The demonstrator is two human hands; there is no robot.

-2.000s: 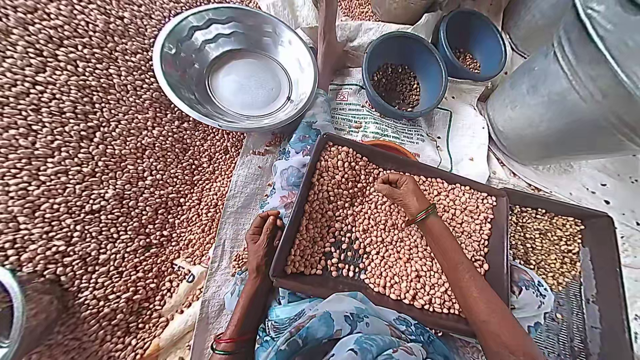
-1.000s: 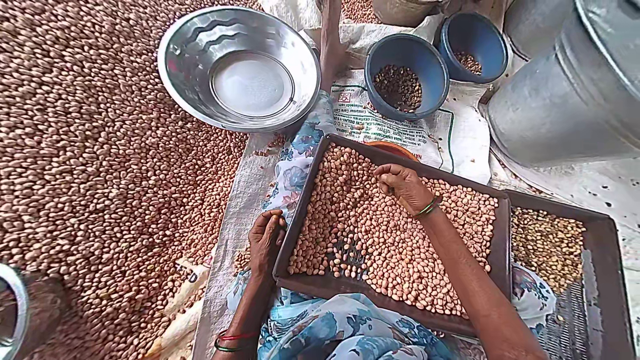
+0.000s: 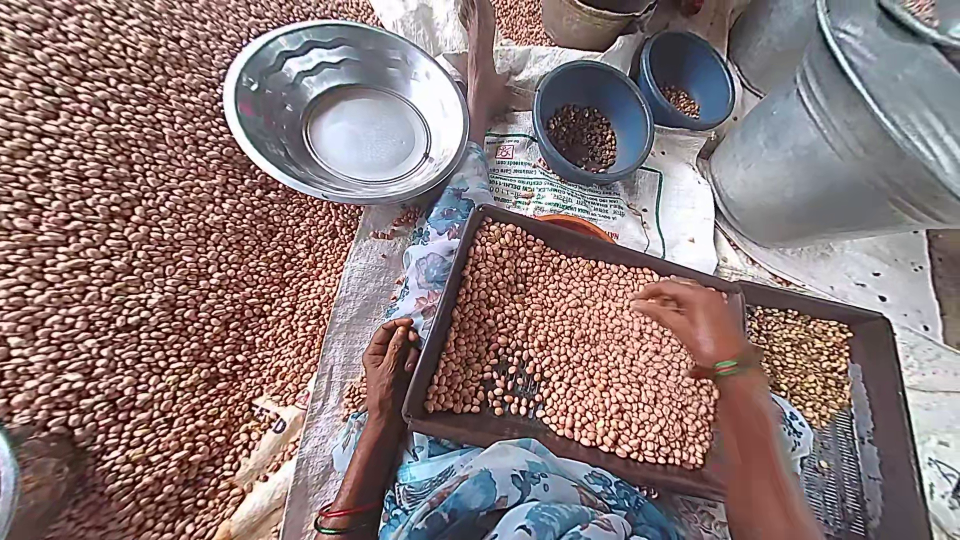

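A dark rectangular sieve tray rests tilted by my lap, spread with pinkish-brown nuts or seeds; its mesh bottom shows near the lower left. My right hand hovers over the right part of these, fingers curled together; whether anything is pinched between them is hidden. Beside the tray's left wall is my left hand, its fingers bent, and what they hold, if anything, cannot be made out. A second dark mesh tray with smaller yellowish-brown pieces lies at the right, partly under the first.
A wide steel basin stands beyond my left hand. Loose nuts or seeds cover the left floor. Two blue bowls hold dark bits on a printed sack. A large metal bucket stands at the right. An orange rim shows behind the tray.
My right hand has moved to the right over the tray, from its upper middle toward the right side. My left hand has stayed beside the tray's left wall.
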